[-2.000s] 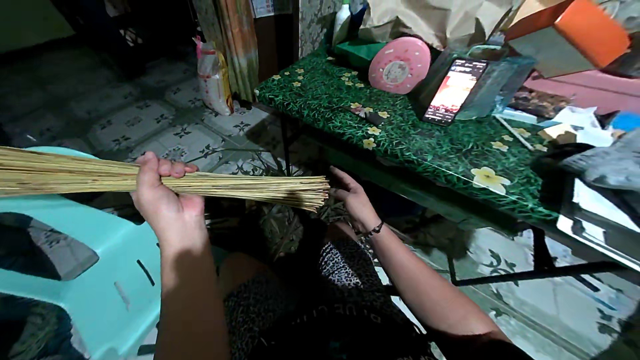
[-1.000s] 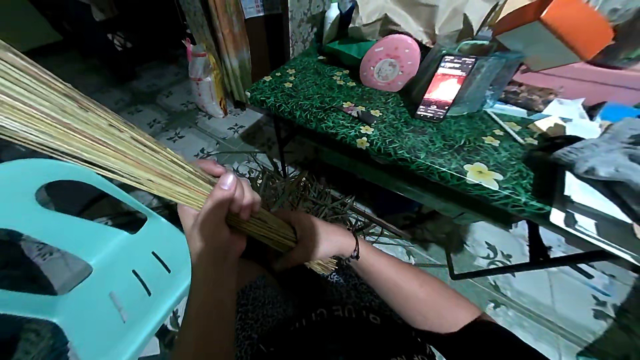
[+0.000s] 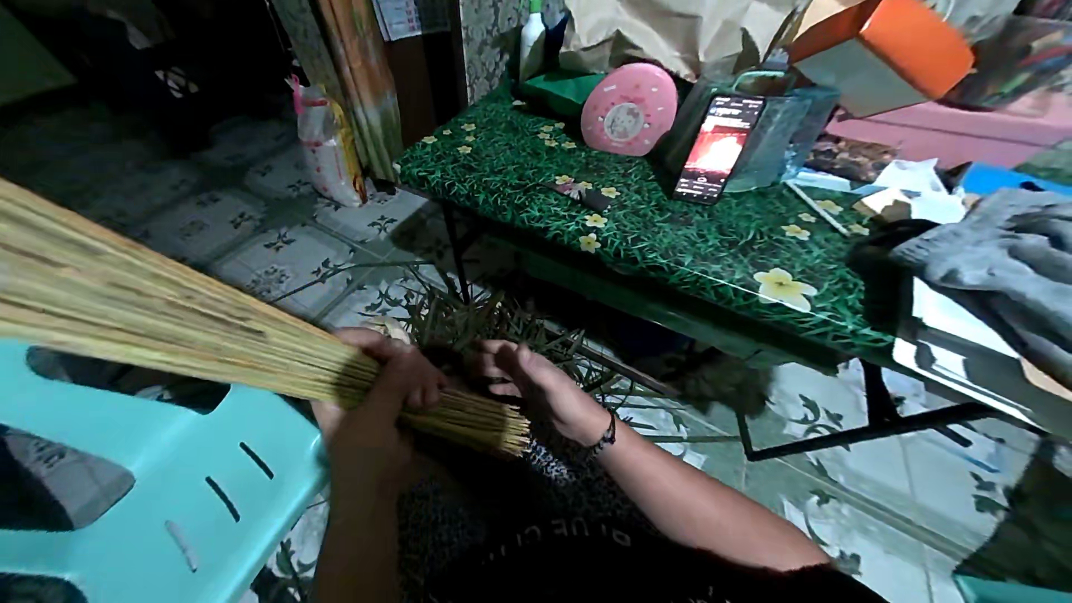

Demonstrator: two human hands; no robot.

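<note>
A thick bundle of thin yellowish sticks slants from the left edge down to its evenly gathered ends near the middle. My left hand is closed around the bundle a little short of those ends. Just beyond the ends, my right hand is raised, fingers apart and slightly curled, holding nothing; a dark bracelet circles its wrist. Whether its palm touches the stick ends is hard to tell. Below the hands lies my lap in dark patterned cloth. Loose green-brown leaf strips are heaped on the floor behind the hands.
A turquoise plastic chair stands at the left under the bundle. Ahead is a table with a green floral cover, bearing a lit phone, a pink round object and grey cloth. A filled plastic bag stands on the tiled floor.
One second ago my right hand was around the lower end of the bundle; it has let go and moved off. The bundle, nearly level two seconds ago, now slants down to the right.
</note>
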